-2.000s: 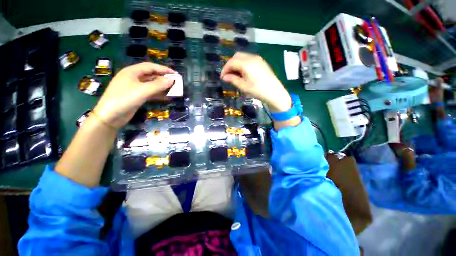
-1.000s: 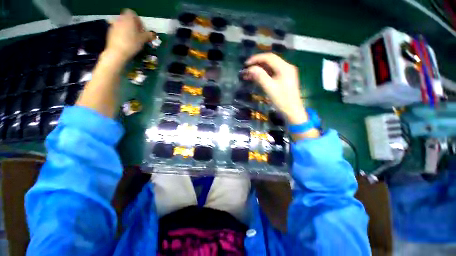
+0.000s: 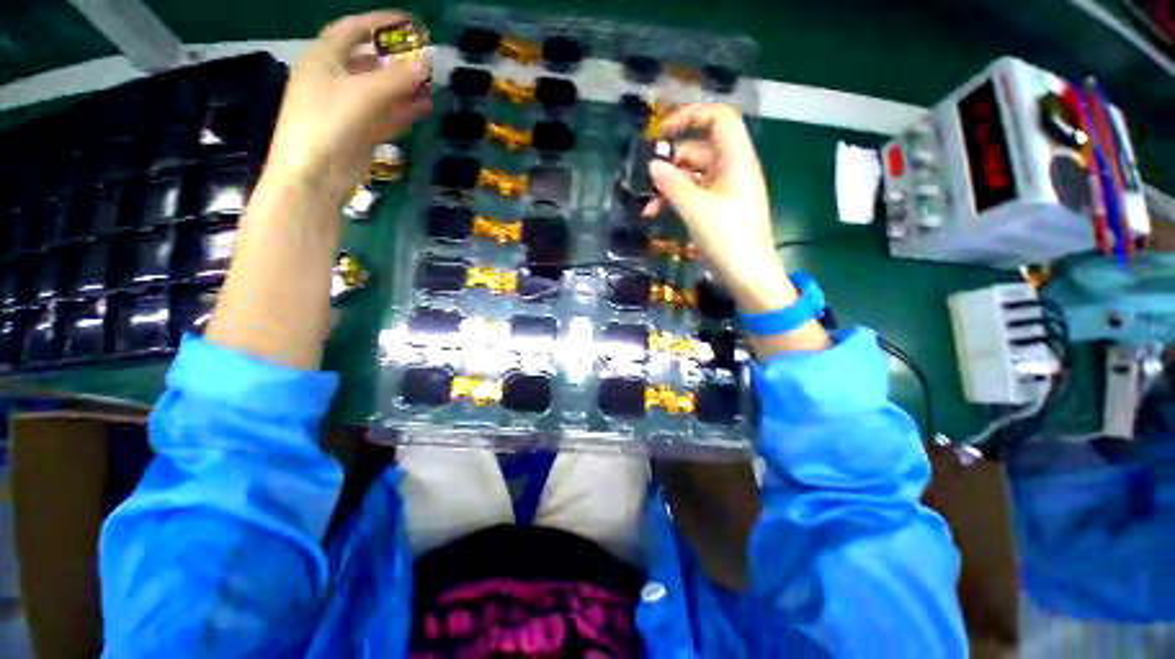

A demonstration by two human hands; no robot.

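My left hand [image 3: 354, 97] is at the upper left, beside the clear blister tray [image 3: 567, 431]. It holds a small watch housing [image 3: 401, 40] with gold inside between thumb and fingers. My right hand [image 3: 709, 187] is over the tray's right half, fingers curled around a small dark piece with a white spot [image 3: 662, 151], likely a display module; its shape is partly hidden. The tray holds rows of dark display modules with orange flex cables [image 3: 496, 231]. More housings [image 3: 348, 273] lie on the green bench left of the tray, partly behind my left forearm.
A black blister tray [image 3: 123, 232] lies at the left. At the right stand a DC power supply [image 3: 999, 167] with red digits, a white cable block [image 3: 999, 345] and a pale turquoise fan [image 3: 1118, 315]. A black cable runs to the bench edge. Part of a blue smock [image 3: 1095, 541] shows at the lower right.
My left hand went from over the tray to the loose housings at the left and now holds one up. My right hand stays over the tray's right half. The view has shifted left.
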